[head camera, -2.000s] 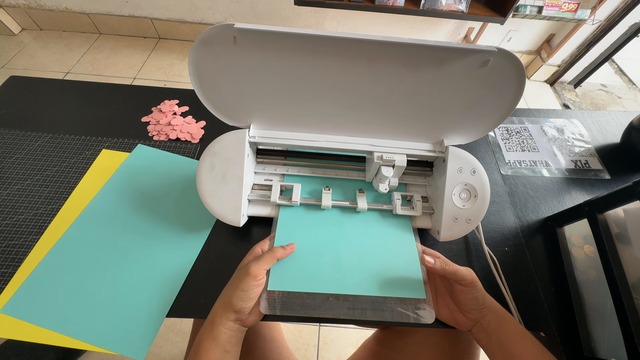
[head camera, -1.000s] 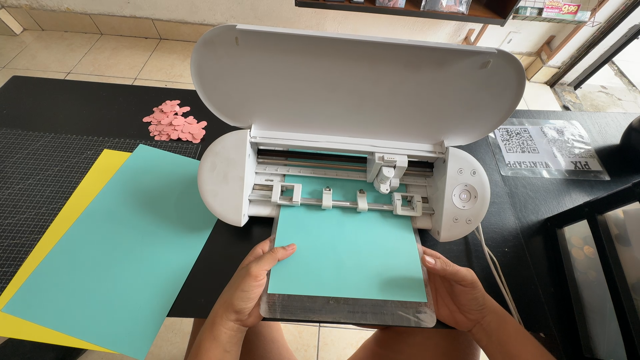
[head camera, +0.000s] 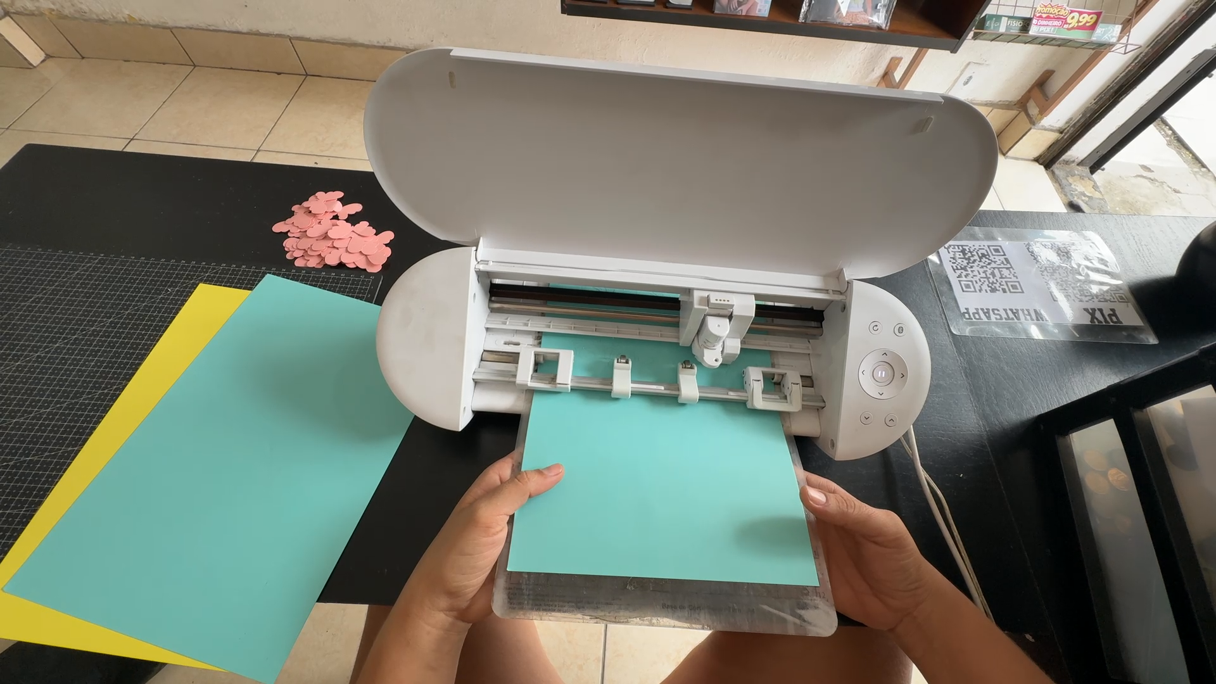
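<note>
A white electronic cutting machine (head camera: 427, 332) stands on the black table with its lid (head camera: 684, 161) raised. A turquoise sheet (head camera: 660, 494) lies on a clear cutting mat (head camera: 665, 604), and its far part runs under the rollers into the machine. My left hand (head camera: 480, 537) grips the mat's left edge, thumb on top of the sheet. My right hand (head camera: 869, 546) holds the right edge, thumb at the border, fingers hidden beneath. The tool carriage (head camera: 714, 328) sits right of the machine's middle, above the sheet.
Left of the machine, a turquoise sheet (head camera: 228, 456) overlaps a yellow sheet (head camera: 123, 423) on a gridded black mat (head camera: 76, 351). Behind them is a pile of pink paper cut-outs (head camera: 332, 233). At right are a plastic-sleeved printed sheet (head camera: 1045, 285), white cables (head camera: 936, 513) and a black-framed case (head camera: 1092, 427).
</note>
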